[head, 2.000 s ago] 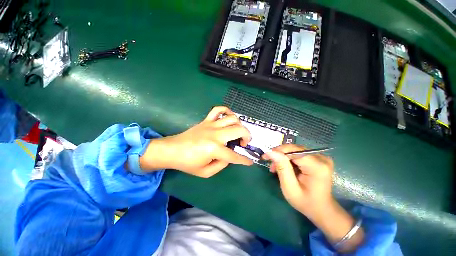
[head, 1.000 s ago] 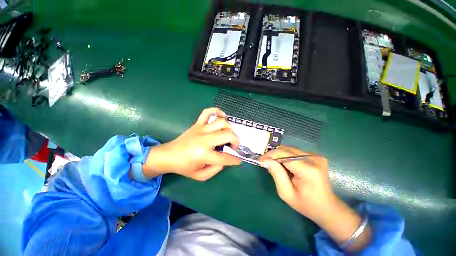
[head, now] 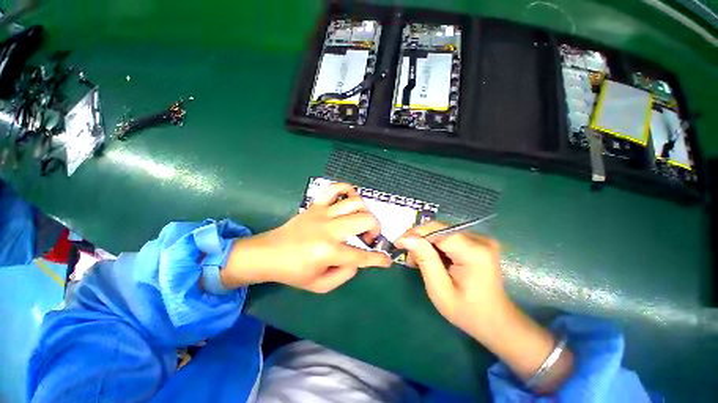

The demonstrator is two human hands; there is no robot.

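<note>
A device unit (head: 397, 214) with a white battery and dotted component edges lies on the bench at the near edge of a dark grid mat (head: 409, 183). My left hand (head: 323, 244) is closed around its left part, fingers over the battery. My right hand (head: 460, 271) has the thin silver tweezers (head: 464, 224) between thumb and fingers, pointing up to the right. The right fingertips touch the unit's near edge, at a dark flex cable (head: 383, 244) between both hands. The fingers hide part of the cable and the unit.
A black foam tray (head: 512, 146) behind the mat holds several units; one battery (head: 622, 112) lies flipped out. At the left are a cable bundle (head: 153, 120), a clear bag (head: 81, 132) and a tangled black pile (head: 39, 102). The green bench (head: 228, 94) extends around them.
The view has shifted, so the tray and bench items sit further left. More of the unit's left end shows beyond my left hand. The tweezers now point higher up to the right.
</note>
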